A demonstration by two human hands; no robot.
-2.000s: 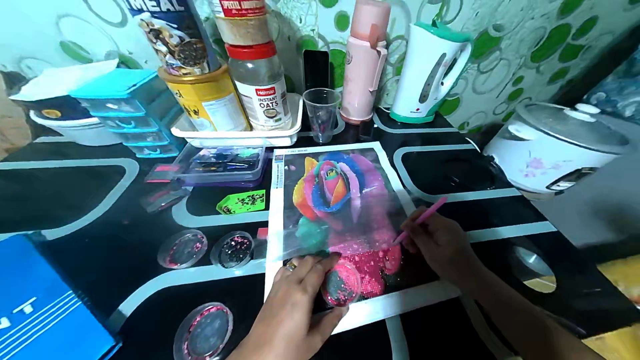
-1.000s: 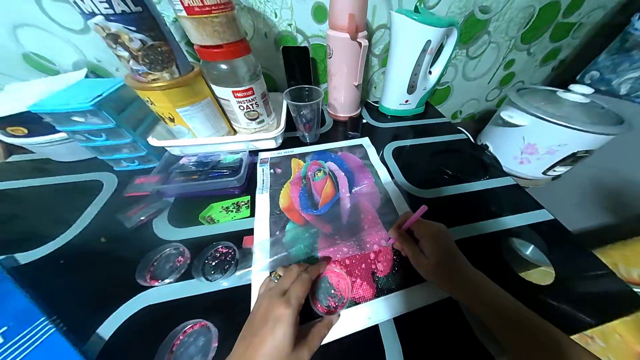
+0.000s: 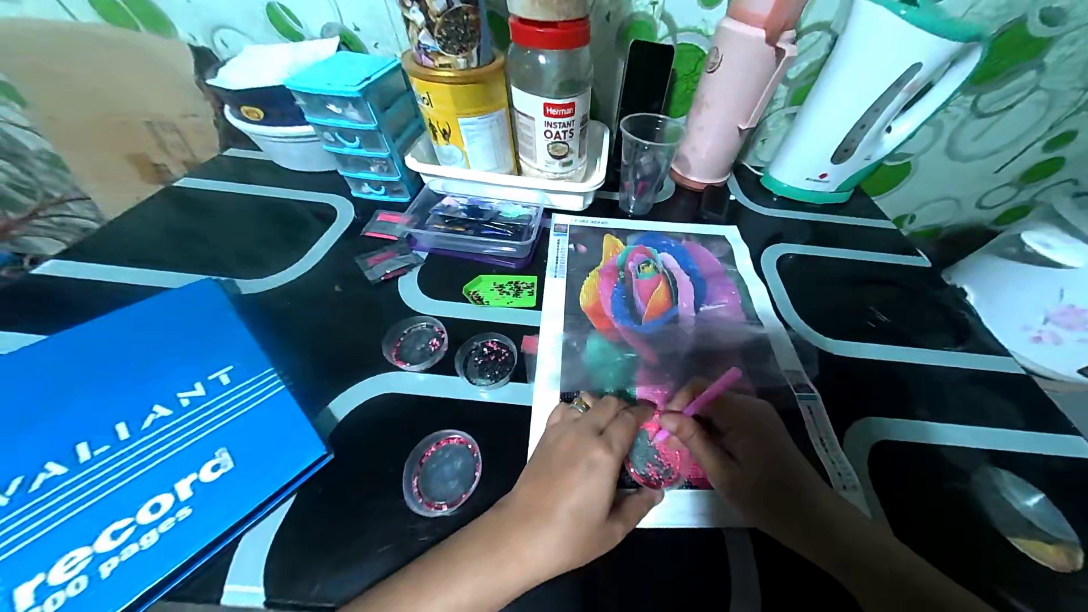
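A diamond painting canvas of a rainbow rose (image 3: 650,289) lies on the black table, partly covered by clear film. On its lower part, my left hand (image 3: 582,463) touches and steadies a small round clear dish (image 3: 654,459) of pink drills. My right hand (image 3: 731,442) grips a pink applicator pen (image 3: 712,393), its tip at the dish. Left of the canvas are a dish with pink drills at its edge (image 3: 415,343), a dish of dark and pink drills (image 3: 486,360), a third dish (image 3: 442,473) and a green tray (image 3: 501,291) with dark drills.
A blue record book (image 3: 144,442) lies at left. Behind stand a small drawer unit (image 3: 357,127), a white tray (image 3: 510,191) with an oats jar (image 3: 551,102), a plastic cup (image 3: 643,161), a pink flask (image 3: 731,102) and an electric kettle (image 3: 875,102). A white cooker (image 3: 1033,289) is at right.
My right hand with the pen has moved left from the pink part of the canvas to the dish by my left hand. The view has shifted, showing more of the blue book.
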